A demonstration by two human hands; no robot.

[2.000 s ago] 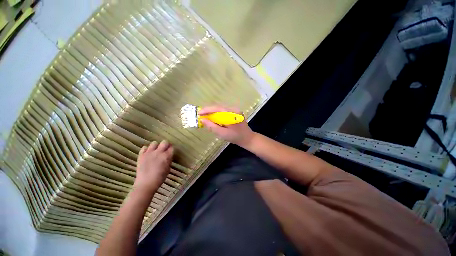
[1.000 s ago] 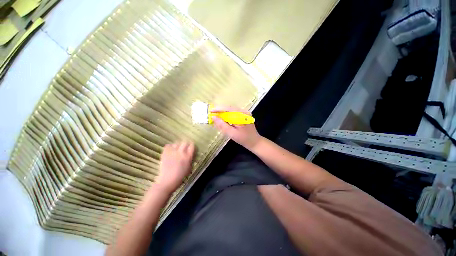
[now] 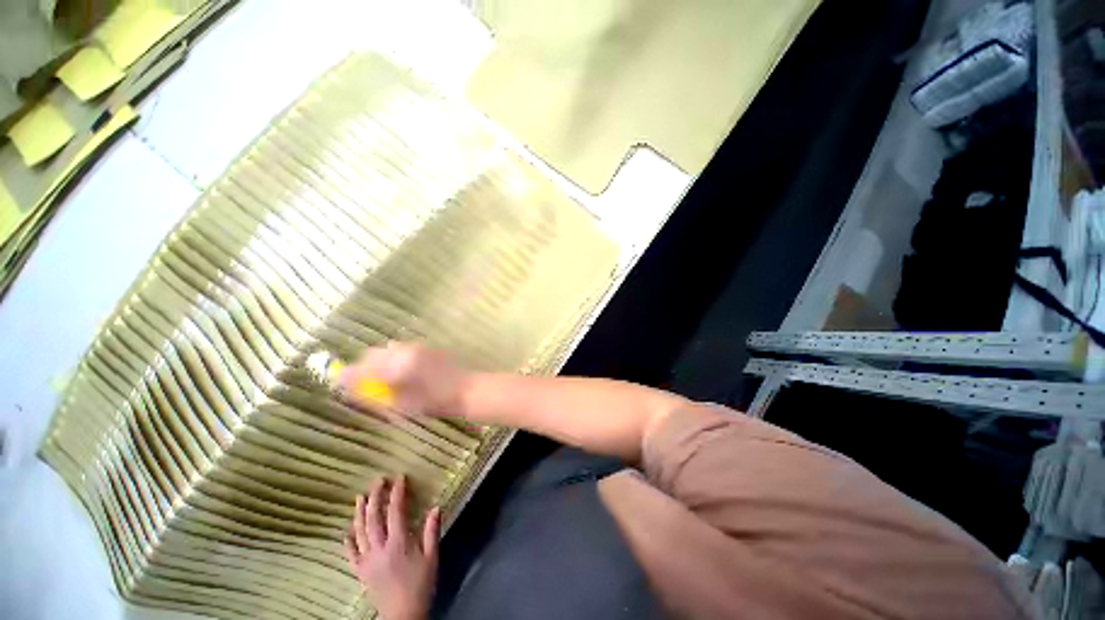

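Note:
The fanned stack of khaki cut panels [image 3: 218, 351] lies on the table in front of me, its strips overlapped and shiny in the upper part. My right hand [image 3: 406, 378] is shut on the yellow-handled glue brush [image 3: 374, 390], over the middle of the stack. The whitish bristles are at the strips, left of the fingers; the hand covers much of the handle and is slightly blurred. My left hand [image 3: 393, 551] lies on the stack's lower edge, empty, with its fingers spread.
A flat khaki panel stack [image 3: 606, 73] with a notched corner lies at the top. Olive pieces with yellow parts [image 3: 82, 75] are at the upper left. White sheets [image 3: 182, 91] lie under the work. Metal shelving [image 3: 921, 350] stands at the right.
My right hand with the brush has moved left and down across the stack. My left hand has moved down toward the lower edge and its fingers have spread. The view has shifted slightly.

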